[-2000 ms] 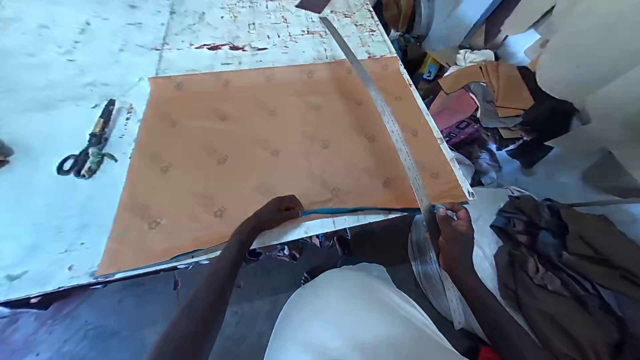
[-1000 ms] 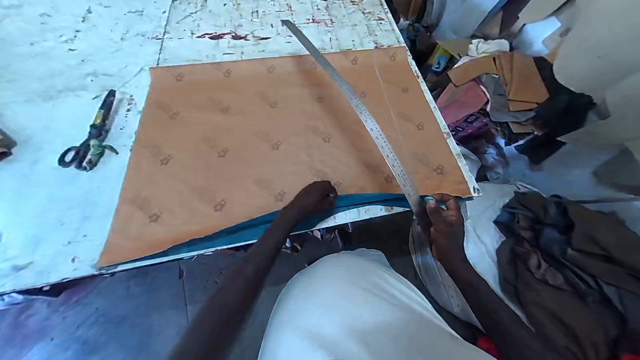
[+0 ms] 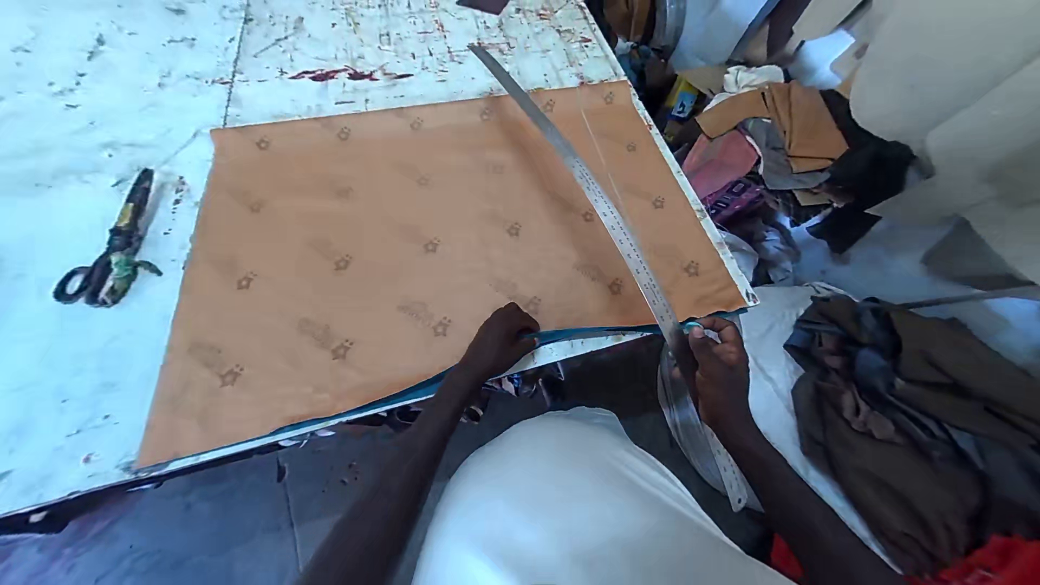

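An orange patterned fabric [image 3: 390, 244] lies flat along the table's near edge, with a teal layer [image 3: 585, 333] showing beneath its front border. My left hand [image 3: 500, 341] pinches the fabric's front edge near its middle. By the near right corner, my right hand [image 3: 715, 366] holds a small pale turquoise piece [image 3: 692, 326], probably chalk, between thumb and finger. A long metal ruler [image 3: 601, 199] slants over the fabric's right part and passes beside my right palm, its lower end hanging below the table. Left of the fabric rest dark-handled scissors [image 3: 114, 252], partly wrapped in cloth.
The white, paint-stained table [image 3: 73, 382] extends left and away. Fabric scraps [image 3: 780, 138] are heaped beyond its right side. A dark brown garment [image 3: 886, 406] lies on white cloth at my right. A dark scrap [image 3: 485, 5] sits at the table's far side.
My left hand moved right along the front edge, then a little back left. The teal strip showed wider a second ago. My right hand stays by the near right corner.
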